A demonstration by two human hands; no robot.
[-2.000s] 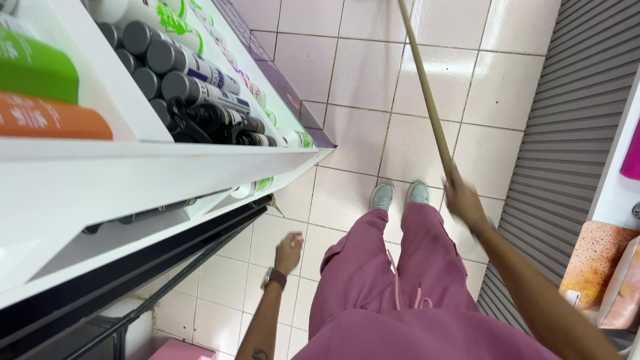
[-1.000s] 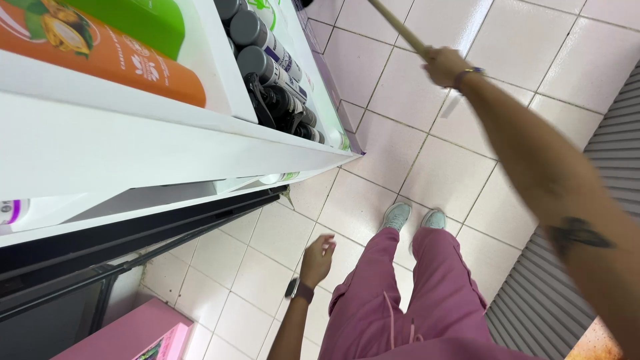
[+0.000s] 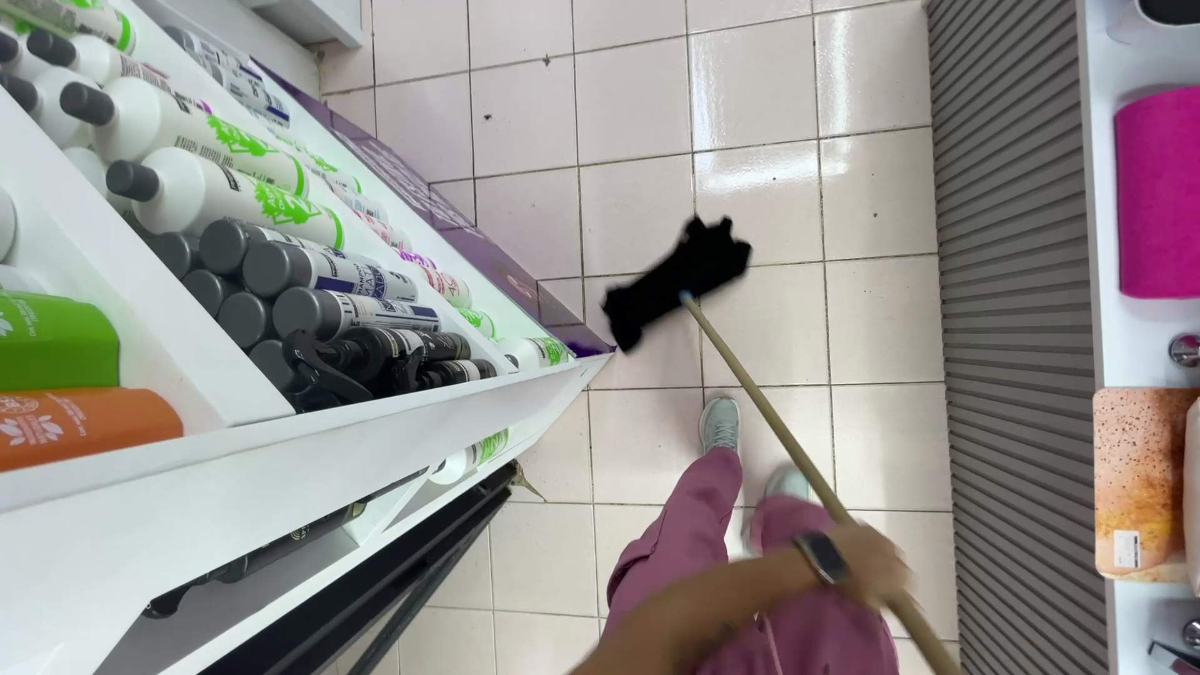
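A long wooden handle (image 3: 773, 417) runs from the lower right up to a dark, blurred black head (image 3: 677, 279), of a broom or mop, over the tiled floor beyond my shoes. Wearing a watch on its wrist, my left hand (image 3: 870, 562) is closed around the handle in front of my right leg. My right hand is out of the frame, and so is the lower end of the handle.
White shelving (image 3: 309, 445) with many bottles (image 3: 281, 199) stands on the left, its corner close to the black head. A ribbed grey panel (image 3: 1008, 337) and a white shelf with a magenta item (image 3: 1158, 194) border the floor on the right. Tiles (image 3: 759, 70) lie between.
My left hand, holding nothing before, has moved across to the right and taken hold of the handle. My right hand, which gripped the handle earlier, has gone out of view. The black head has come into view.
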